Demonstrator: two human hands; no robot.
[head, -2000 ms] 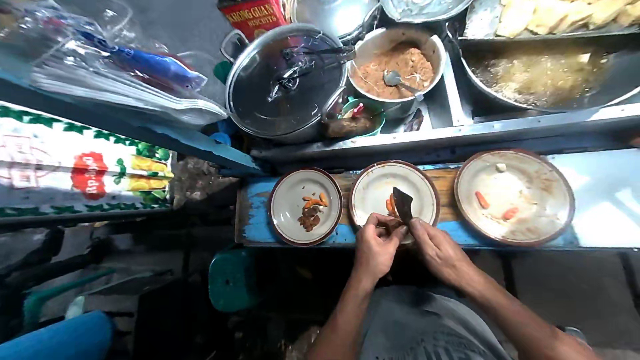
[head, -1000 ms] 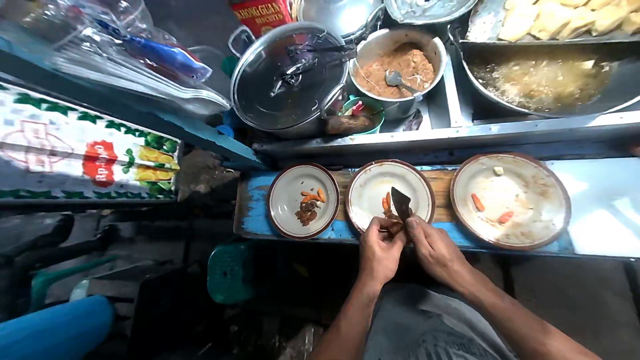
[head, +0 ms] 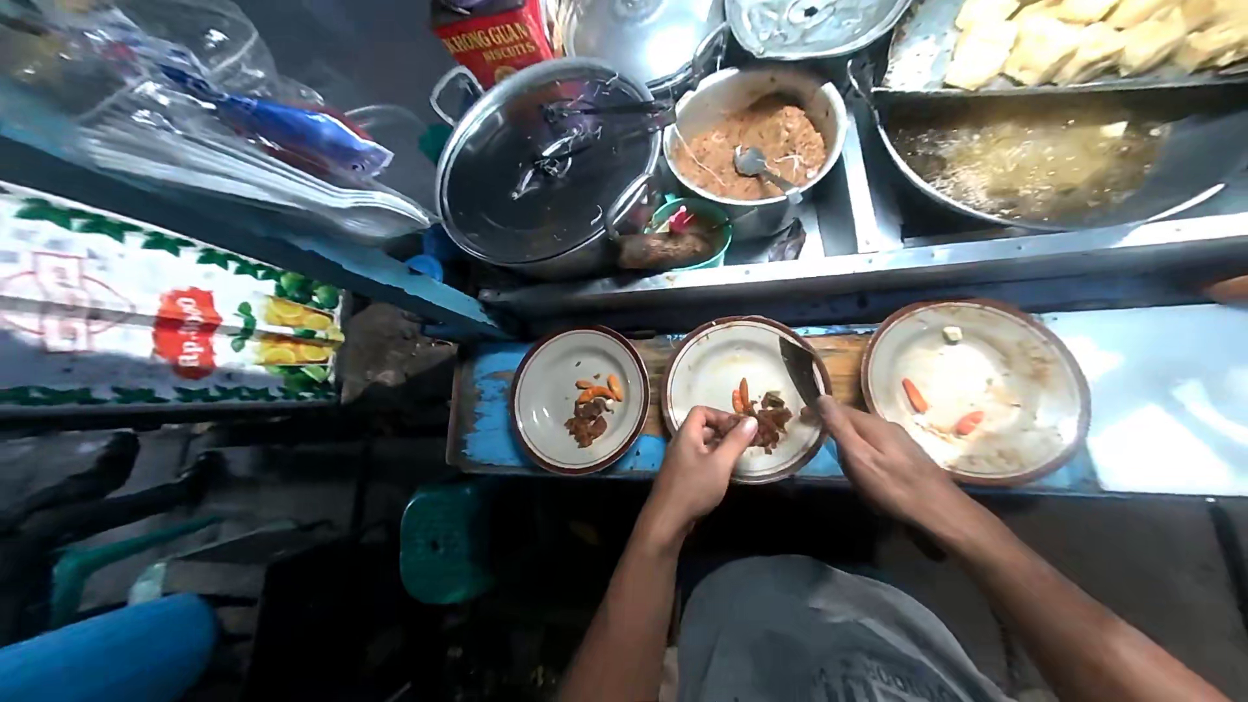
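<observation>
My right hand (head: 882,453) grips a dark-bladed knife (head: 799,369), its blade pointing up and left over the middle plate. Above that plate's lower left, my left hand (head: 710,453) pinches a small dark brown piece (head: 720,419) between thumb and fingers. The middle plate (head: 704,356), white with a brown rim, holds orange chillies (head: 741,395) and chopped brown bits (head: 770,426). To its left, a similar plate (head: 539,390) bears orange chillies and brown pieces. A larger plate (head: 1024,361) on the right carries two red-orange chilli pieces and a small pale lump.
The plates stand on a narrow blue wooden bench (head: 492,405). Behind it are a lidded steel pot (head: 546,166), a pot of reddish-brown mixture (head: 756,132) with a spoon, a green cup (head: 720,234) and a wok of bubbling oil (head: 1033,166). A green plastic stool (head: 444,544) is below left.
My hands have moved apart; before, they were together at the knife's lower end. The knife blade now lies farther from my left hand, and more brown bits show on the middle plate.
</observation>
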